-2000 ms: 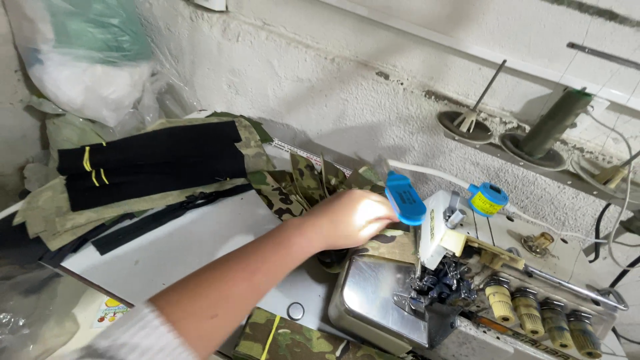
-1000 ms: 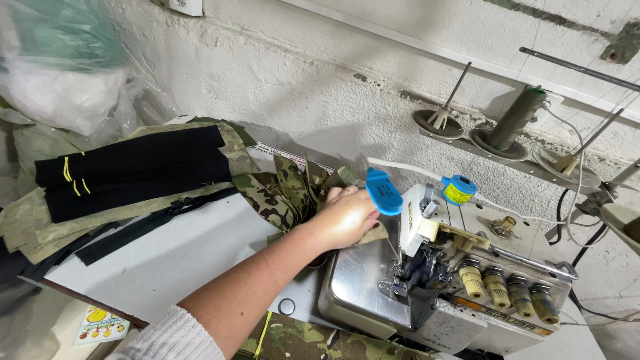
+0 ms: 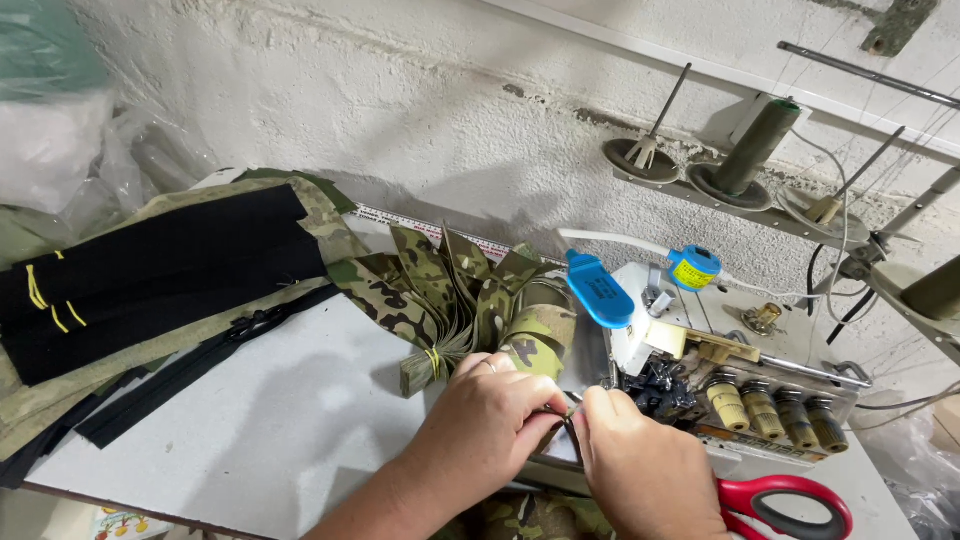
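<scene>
My left hand, with a ring on one finger, pinches the edge of a small camouflage fabric piece between thumb and fingertips. Close beside it, my right hand grips the same fabric and also has red-handled scissors under its palm side; their blades are hidden. Both hands are in front of an overlock sewing machine. Behind my left hand lies a fanned bundle of camouflage strips tied with yellow thread. More camouflage cloth shows below the hands.
Black fabric pieces lie on camouflage cloth at the left of the white table. A blue lamp hangs over the machine. The thread stand runs along the wall. Plastic bags stand at the upper left.
My left hand has moved from beside the blue lamp towards the front of the machine. My right hand and the red-handled scissors have come into view.
</scene>
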